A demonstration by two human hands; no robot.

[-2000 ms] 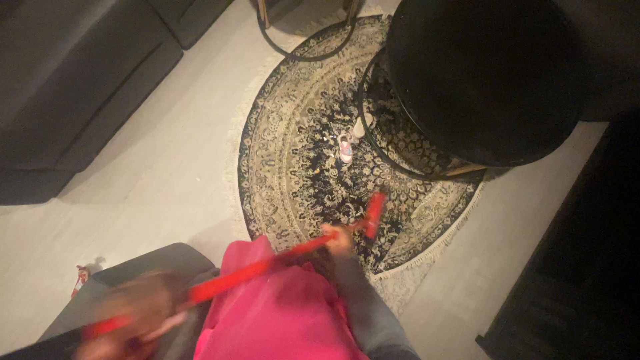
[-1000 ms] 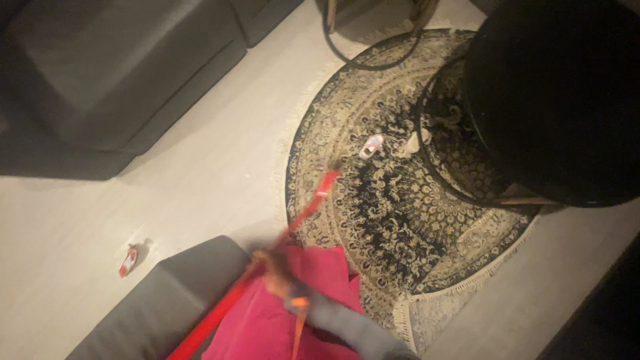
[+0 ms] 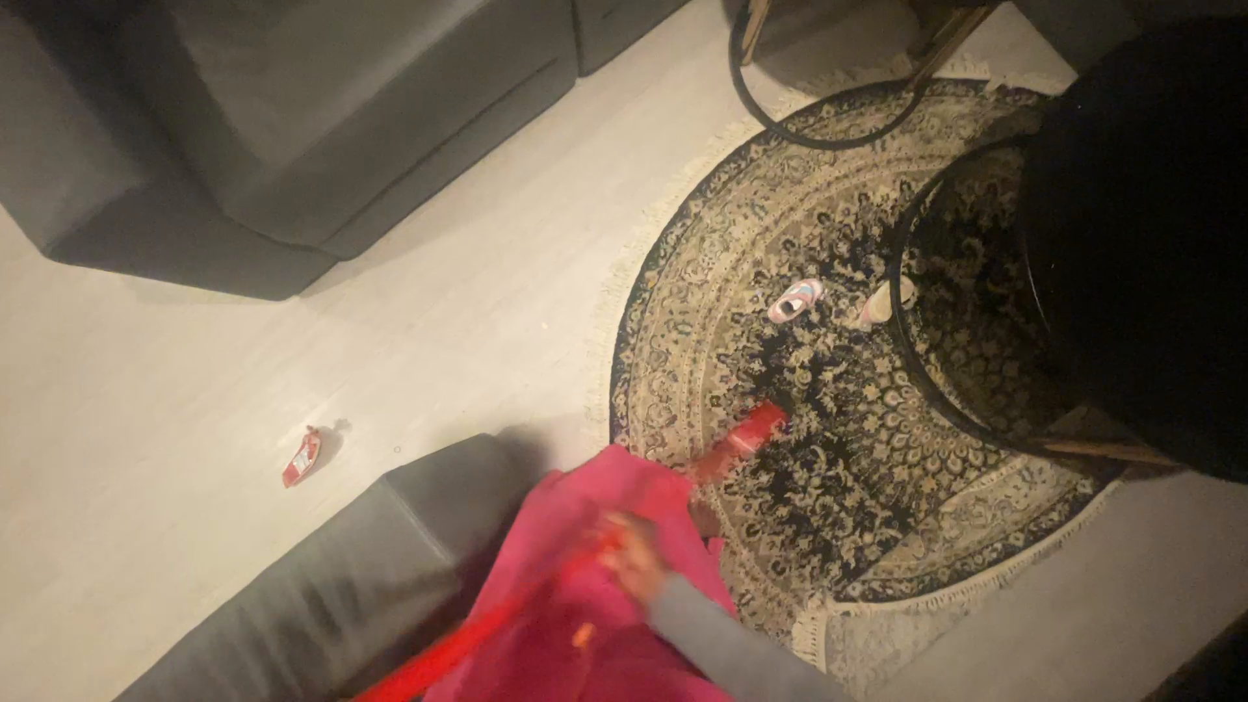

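Observation:
Blurred by motion, my right hand is closed around a long red pole over the pink cloth on my lap. The pole runs down to the bottom edge. Beyond the hand, a red end piece shows above the round patterned rug; whether it touches the rug cannot be told. A small pinkish shoe lies on the rug, with a second pale shoe-like thing beside it, partly behind a black ring-shaped table base. My left hand is out of view.
A dark round table top covers the right side. Another ring-shaped base stands at the top. A dark grey sofa fills the upper left, with grey upholstery beside me. A small red and white item lies on the pale floor.
My left hand, seen on the pole two seconds ago, has left the view. My right hand stays on the pole, whose angle has changed. The view has shifted to the left.

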